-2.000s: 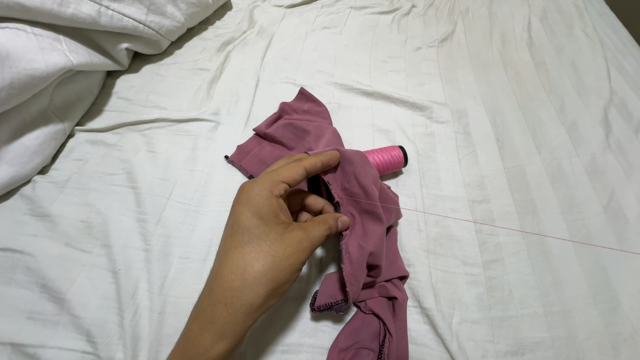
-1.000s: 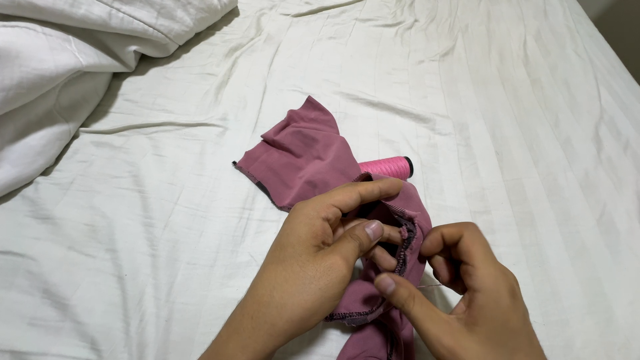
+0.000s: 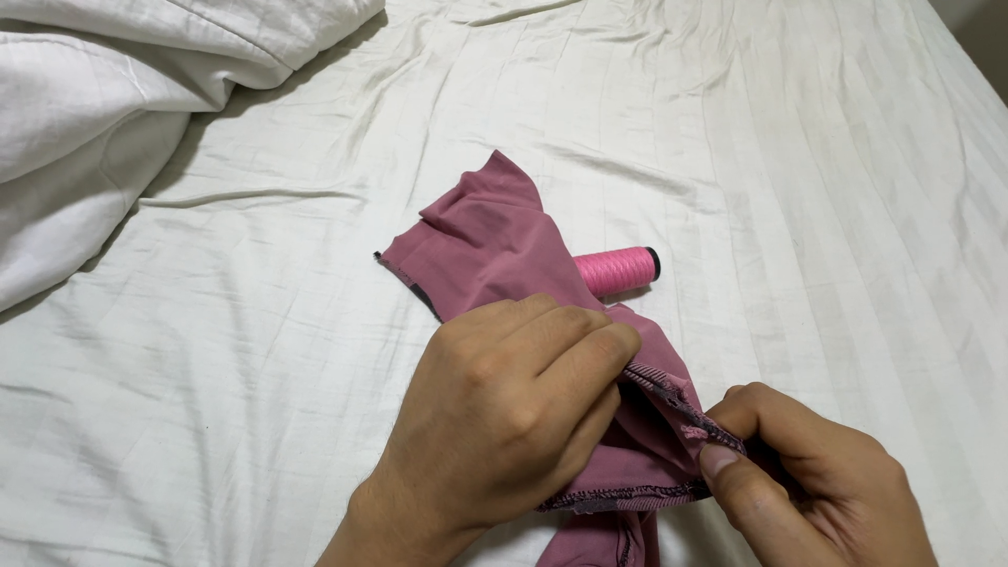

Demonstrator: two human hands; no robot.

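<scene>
A mauve fabric garment [image 3: 496,244] with dark overlocked seams lies crumpled on the bed. My left hand [image 3: 504,409] grips its folded edge near the middle, the back of the hand facing up and the fingertips hidden. Between thumb and forefinger, my right hand [image 3: 803,472] pinches the dark-stitched seam [image 3: 669,394] at the lower right. A small knot of pink thread [image 3: 694,432] shows on the cloth beside my right thumb. Just beyond the garment, partly under it, a spool of pink thread [image 3: 618,270] with a black end rests on its side.
A wrinkled white bed sheet [image 3: 236,378] lies beneath everything. At the upper left a bunched white quilt [image 3: 94,118] is heaped up. The bed's edge [image 3: 976,63] runs down the upper right side.
My right hand has come into view and taken hold of the seam. My left hand has turned over, its back now up. The thread that stretched to the right is no longer visible.
</scene>
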